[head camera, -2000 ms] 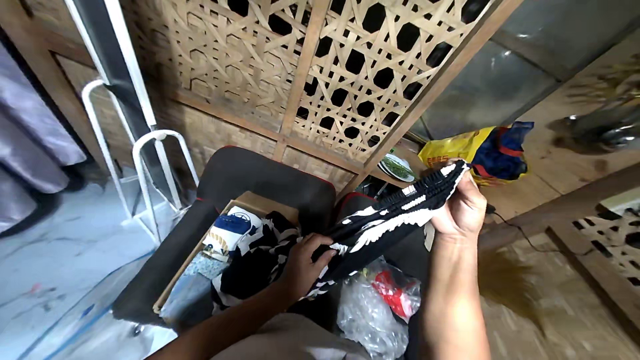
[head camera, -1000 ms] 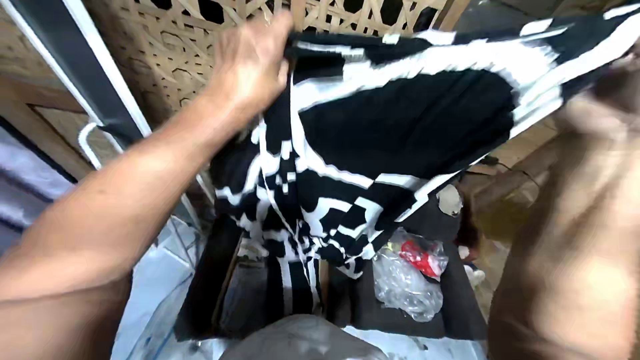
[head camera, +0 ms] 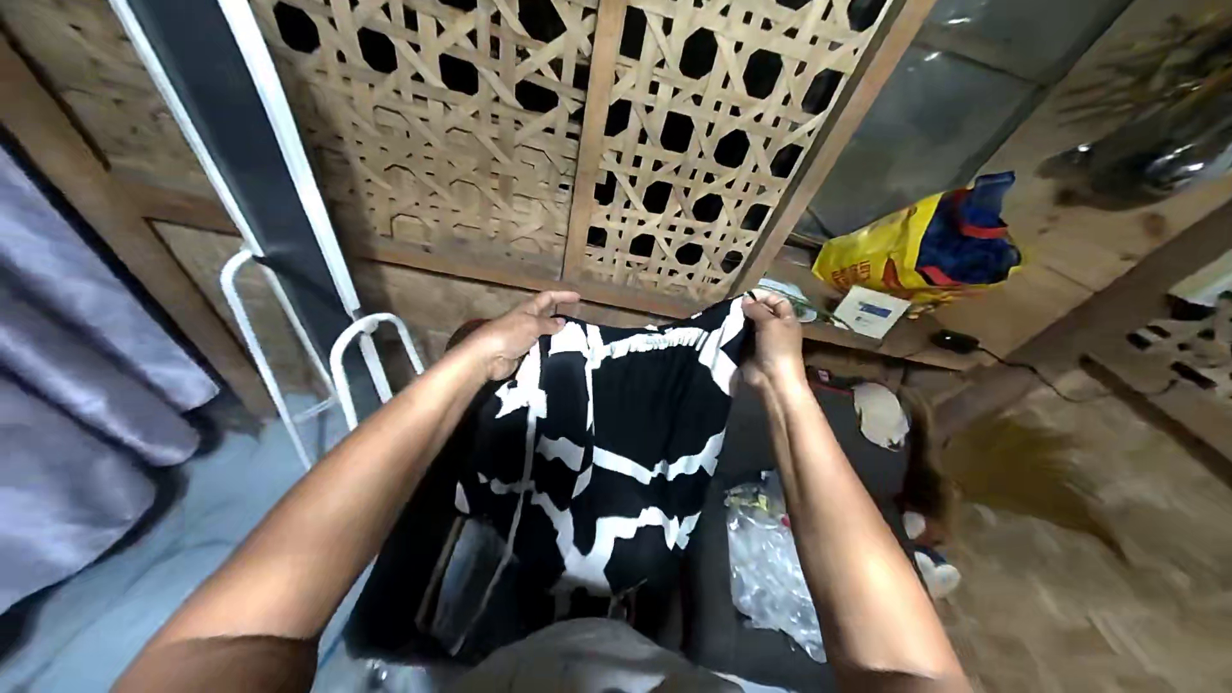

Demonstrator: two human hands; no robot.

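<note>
A black and white patterned garment (head camera: 654, 414) with a gathered, elastic-looking top edge hangs stretched between both hands. My left hand (head camera: 520, 335) grips its upper left corner, fingers pinched on the cloth. The upper right corner is held by my right hand (head camera: 773, 337). The cloth's lower part falls over the dark seat and partly covers a box (head camera: 440, 573) at the lower left, whose contents are mostly hidden. Right of the cloth, a clear plastic bag (head camera: 770, 563) lies on the dark seat (head camera: 837, 452).
Behind stands a woven cane panel (head camera: 587, 144) in a wooden frame. A white metal frame (head camera: 279, 356) is at the left, near a grey curtain (head camera: 77, 318). A yellow bag (head camera: 871, 255) and a small card (head camera: 871, 311) rest on the wooden shelf at the right.
The garment, bunched two seconds ago and then spread wide close to the camera, now hangs lower between the hands. Both hands have come closer together since one second ago.
</note>
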